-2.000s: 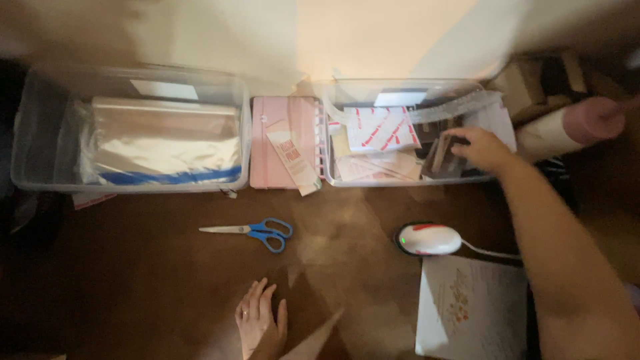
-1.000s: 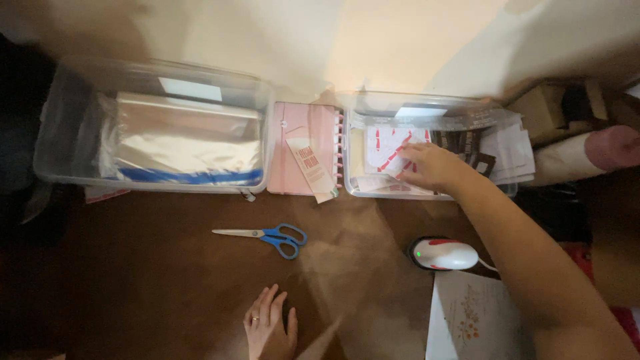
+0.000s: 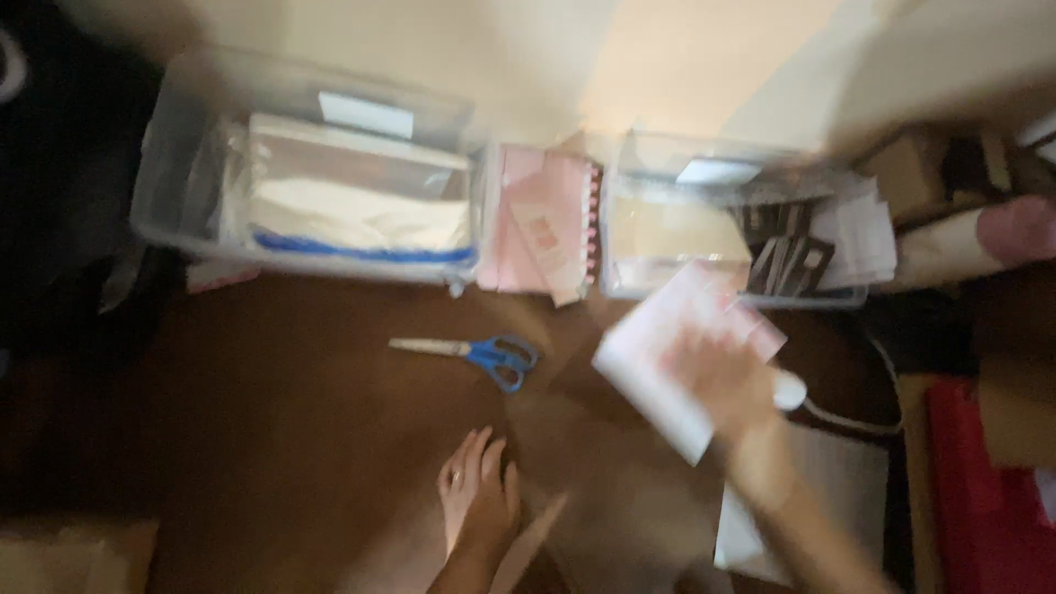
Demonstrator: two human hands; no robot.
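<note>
My right hand (image 3: 718,371), blurred by motion, grips a stack of white and pink printed papers (image 3: 652,355) over the table, just in front of the right clear plastic bin (image 3: 615,285). My left hand (image 3: 478,487) rests on the brown table with its fingers slightly apart and nothing in it; one finger wears a ring. Blue-handled scissors (image 3: 470,351) lie beyond the left hand, blades pointing left. The right bin still holds a cream-coloured stack (image 3: 676,235), dark printed cards (image 3: 792,247) and white papers (image 3: 858,231).
A left plastic bin (image 3: 305,268) holds clear plastic sleeves. Between the bins lies a pink ring-bound notebook (image 3: 536,173) with a printed card (image 3: 549,247) on it. At right are a corded white device (image 3: 789,389), a white sheet (image 3: 833,470), a pink-capped bottle (image 3: 940,252) and a cardboard box (image 3: 899,177).
My right hand has left the right bin with the white and red printed papers that lay inside it, bringing them over the table. My left hand stays on the tabletop.
</note>
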